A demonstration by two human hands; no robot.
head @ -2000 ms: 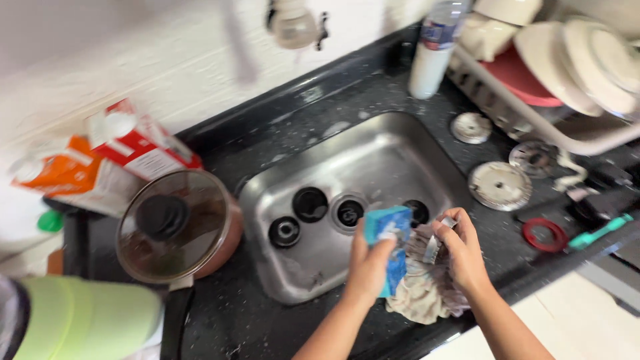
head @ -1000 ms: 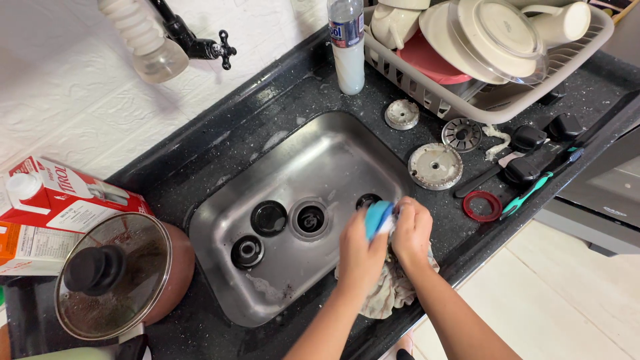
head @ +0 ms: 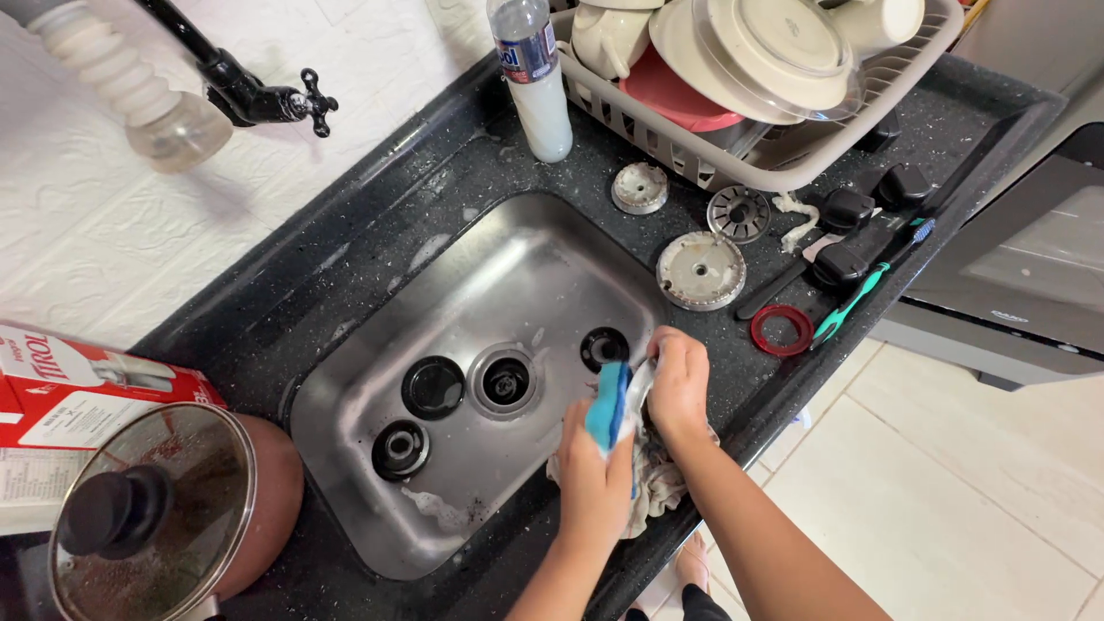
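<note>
Over the near right edge of the steel sink, my left hand grips a blue sponge. My right hand holds a small, whitish, soapy piece against the sponge; the fingers hide most of it. A crumpled cloth lies on the counter below both hands. In the sink, black round burner caps sit left of the drain, and another black ring-like part lies right of it. Metal burner heads rest on the counter to the right.
A lidded pot and red carton stand left. Behind are a faucet, a bottle and a dish rack full of dishes. Black knobs, a red ring and a green toothbrush lie right.
The view has shifted. Both hands stay together near the sink's right edge with the sponge. The metal piece seen in my right hand two seconds ago is now mostly hidden by fingers and suds.
</note>
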